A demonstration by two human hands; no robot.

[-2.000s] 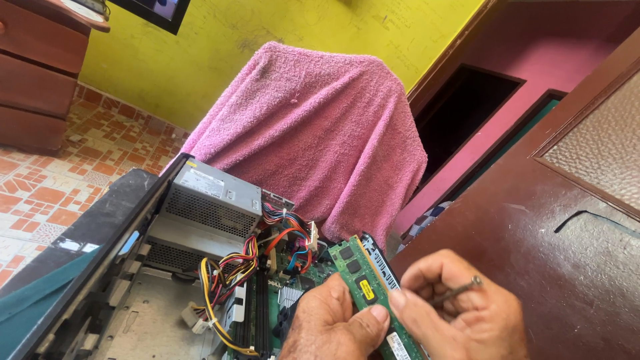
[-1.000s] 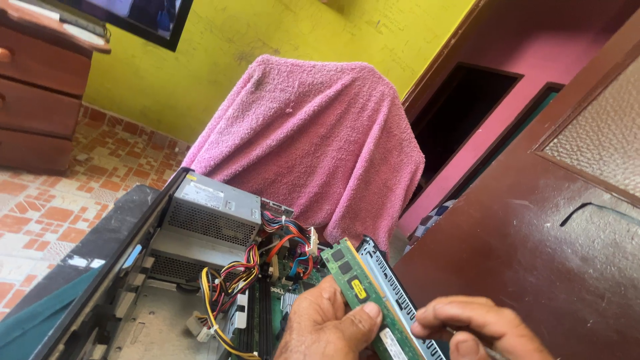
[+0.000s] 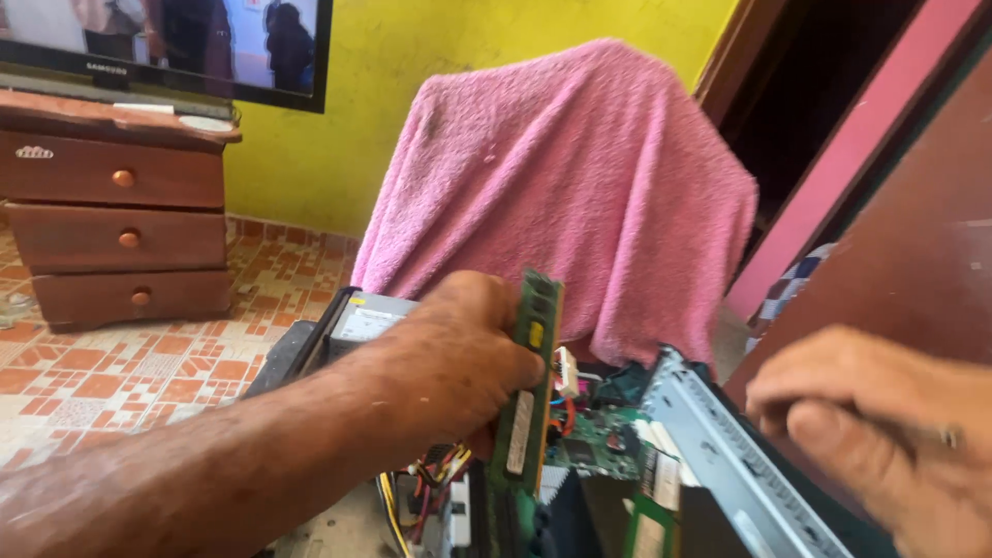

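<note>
My left hand (image 3: 480, 349) holds a green RAM module (image 3: 535, 372) upright by its edge, above the open desktop computer case. The module has dark chips, a yellow sticker and a white label. Beneath it lies the green motherboard (image 3: 597, 442), partly hidden by my hand and the module. A second green module with a pale label (image 3: 651, 527) shows low in the case, near the metal rail. My right hand (image 3: 876, 434) is to the right of the case, its fingers curled and blurred; a small metal tip shows at it, and its grip is unclear.
The metal case rail (image 3: 736, 457) runs along the right side. A power supply (image 3: 368, 318) and loose coloured cables (image 3: 395, 504) are at the left. Behind stands something draped with a pink towel (image 3: 558, 201). A wooden drawer unit (image 3: 116, 240) and a television (image 3: 325, 62) are farther left.
My left hand has carried the RAM module left and turned it upright over the case. My right hand has moved away from the module to the right. The view has shifted.
</note>
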